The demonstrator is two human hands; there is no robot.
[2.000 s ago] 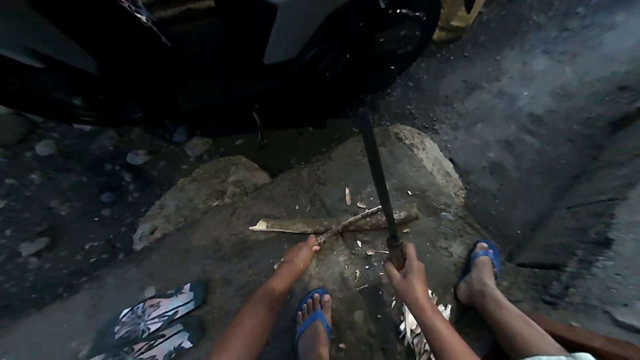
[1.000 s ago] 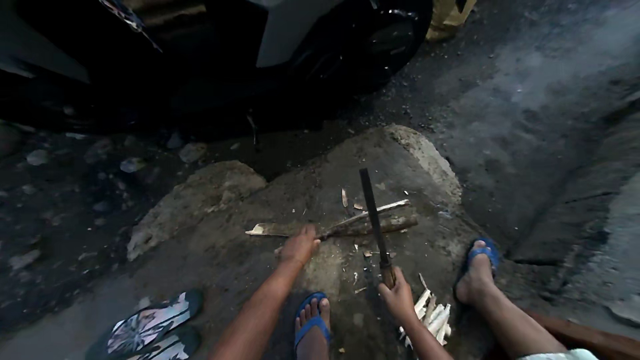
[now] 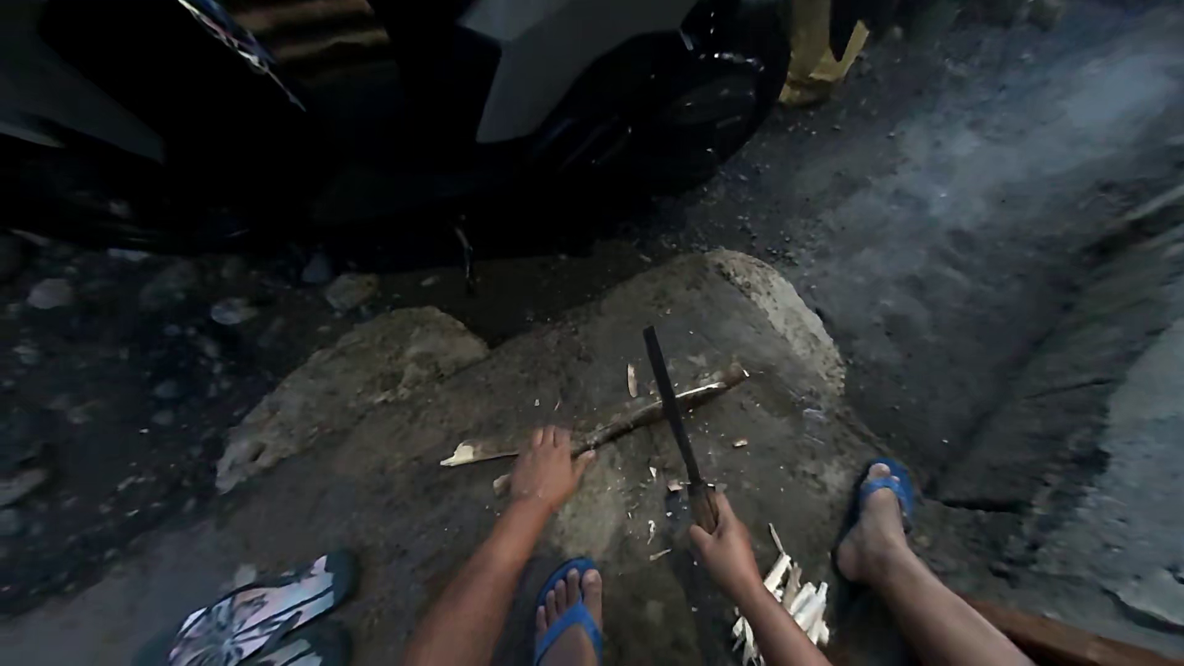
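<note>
My right hand [image 3: 726, 546] grips the wooden handle of a long machete [image 3: 671, 398], its dark blade pointing up and away over the wood. My left hand [image 3: 548, 470] lies over the left part of a partly split branch [image 3: 638, 421], which rests on the stone slab; its fingers partly hide the wood, so its hold on it is unclear. The blade crosses the branch right of my left hand. A pale, splintered end [image 3: 462, 454] shows at the left. Small wood chips [image 3: 632, 380] lie around. A pile of pale split sticks [image 3: 800, 606] lies beside my right forearm.
A parked motorbike [image 3: 573, 83] stands beyond the slab [image 3: 592, 518]. My feet in blue flip-flops [image 3: 572, 629] are on both sides of my right arm. Patterned sandals [image 3: 264, 610] lie at lower left. Loose stones [image 3: 351, 291] and a yellowish object [image 3: 819, 65] are farther off.
My left hand has moved left and down from its place near the middle of the wood. The thin stick and thicker branch seen crossed earlier no longer show that arrangement. The machete stays in my right hand.
</note>
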